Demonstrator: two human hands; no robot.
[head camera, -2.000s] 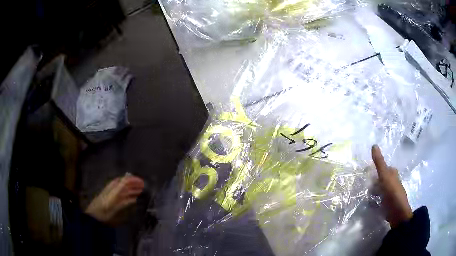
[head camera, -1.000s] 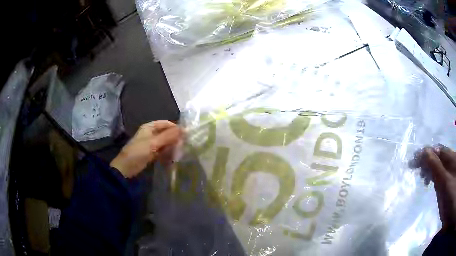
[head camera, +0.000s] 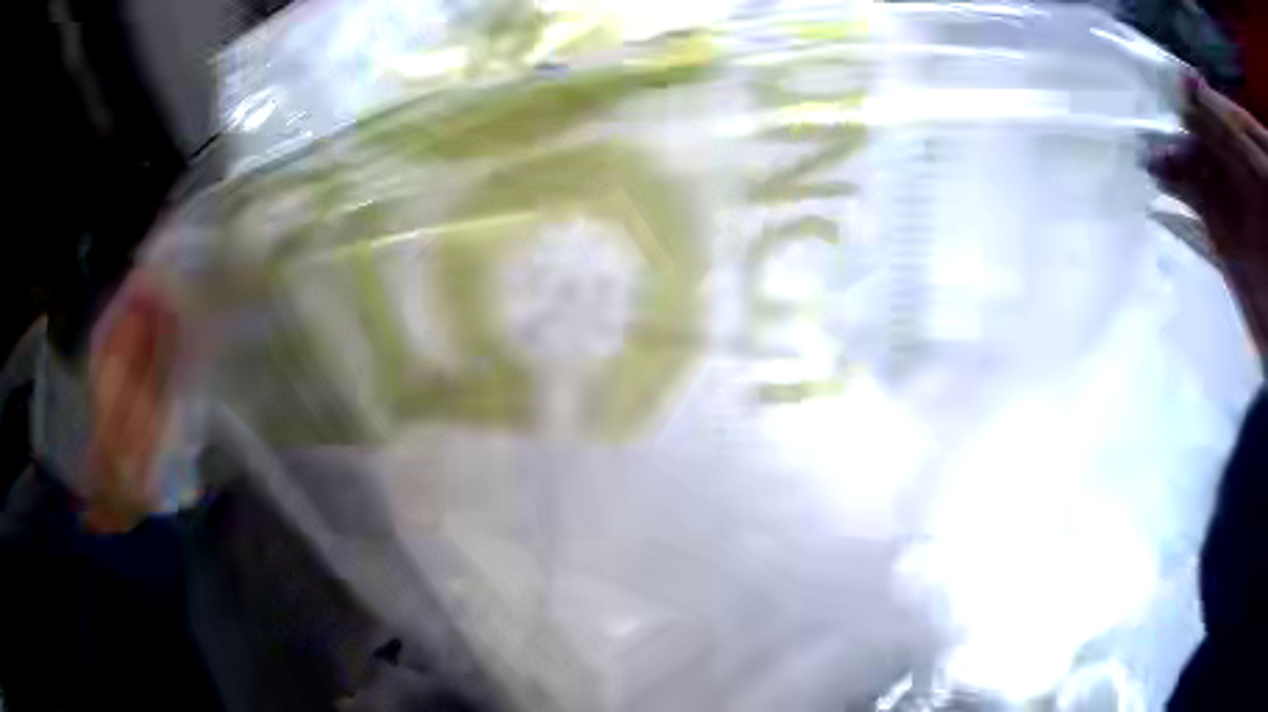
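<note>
A large clear polybag (head camera: 556, 320) with yellow-green print is spread across the view, raised and blurred by motion, with strong glare at its lower right. My left hand (head camera: 132, 383) is at the bag's left edge, its fingers closed on the film. My right hand (head camera: 1217, 160) is at the bag's upper right corner, partly cut off by the picture's edge, fingers bent on the film. The bag covers most of what lies behind it.
A crumpled clear wrap with yellow-green inside (head camera: 417, 49) shows at the top left behind the bag. The white tabletop (head camera: 1203, 292) shows at the right. The dark floor lies to the left.
Both hands have moved apart and the right hand has risen. The printed polybag, lower and flatter a second ago, is now stretched wide and lifted in front of me.
</note>
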